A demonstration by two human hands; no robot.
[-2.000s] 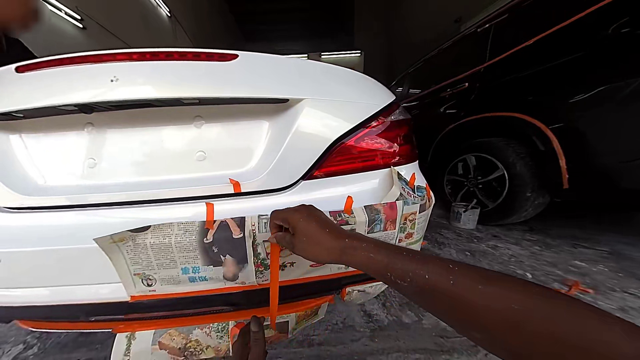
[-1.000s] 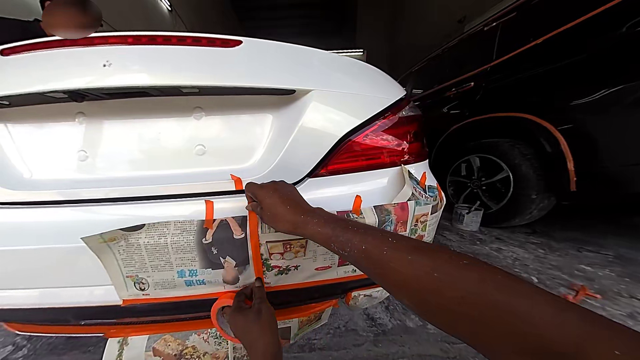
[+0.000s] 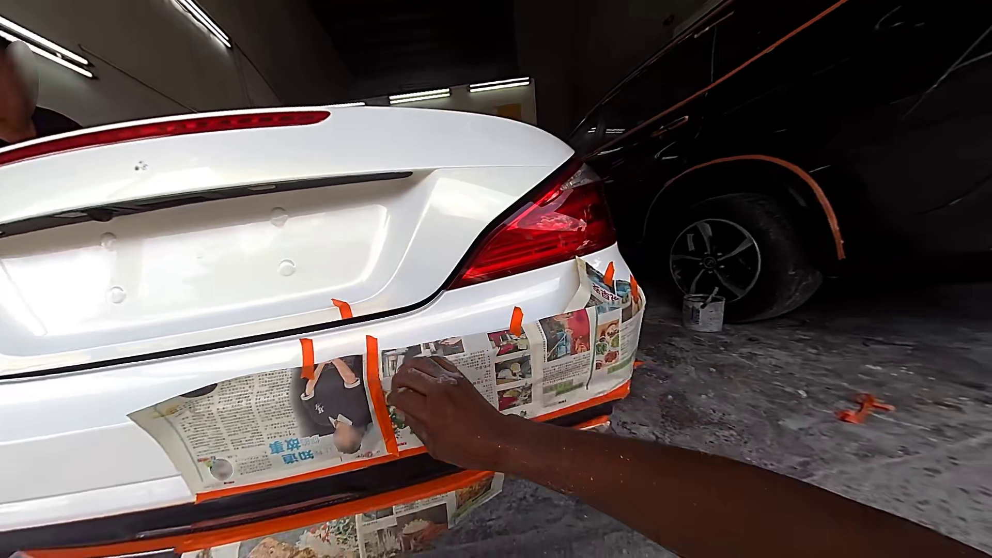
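Note:
Newspaper masking sheets (image 3: 256, 426) cover part of the white car's rear bumper (image 3: 70, 434), edged below with orange masking tape. A vertical strip of orange masking tape (image 3: 380, 395) runs over the paper, its top end on white paintwork. My right hand (image 3: 446, 411) lies against the paper just right of that strip, fingers bent; whether it grips anything is hidden. Short orange tape tabs (image 3: 308, 358) hold the upper paper edge. Another tab (image 3: 342, 308) sits across the gap under the trunk lid. My left hand is out of view.
Right of the bumper is a red tail light (image 3: 542, 225). A dark car (image 3: 891, 155) with orange tape along its wheel arch stands behind. A small bucket (image 3: 704, 312) stands by its wheel, and crumpled orange tape (image 3: 864, 407) lies on the floor. Part of a person (image 3: 15, 93) shows far left.
My right hand has left the top of the vertical tape and moved lower, beside it. My left hand, holding the orange tape roll a second ago, has gone from view. The strip now ends at the paper's lower edge.

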